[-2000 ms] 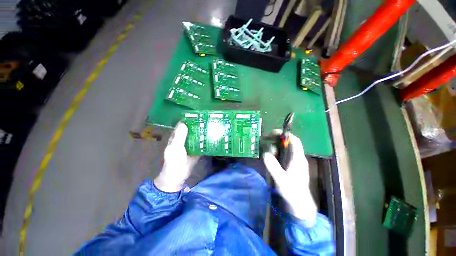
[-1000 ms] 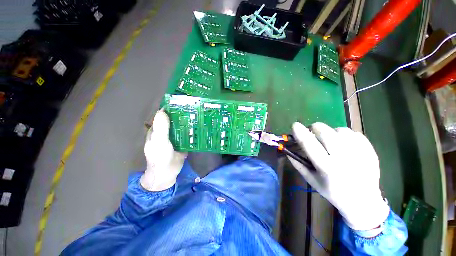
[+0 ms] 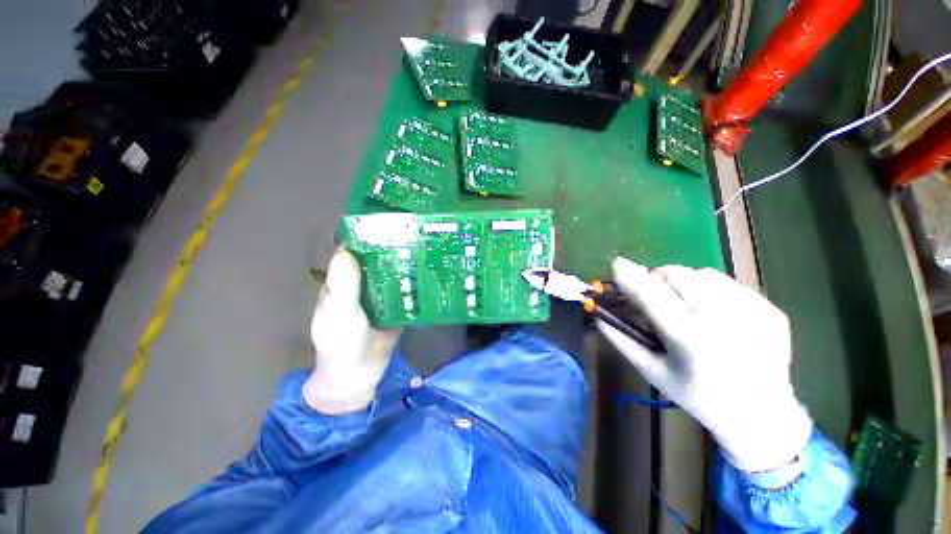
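Note:
A green circuit board (image 3: 448, 267) with three repeated sections is held in front of my body, its broad face with white print up. My left hand (image 3: 344, 329), in a white glove, grips the board's left end. My right hand (image 3: 714, 349), also gloved, holds the cutters (image 3: 620, 312) by their black and orange handles. The shiny jaw tips lie over the board's right section; whether they touch it or are closed on a lead is too small to tell.
Several more circuit boards (image 3: 488, 153) lie on the green mat (image 3: 594, 209). A black parts box (image 3: 553, 101) with pale strips stands at the far edge. A red wrapped post (image 3: 787, 68) and the conveyor belt (image 3: 834, 271) are right. Black bins (image 3: 94, 250) stand left on the floor.
My right hand has brought the cutters from beside the board onto its right section. The board has shifted slightly left with my left hand. Since one second ago little has moved.

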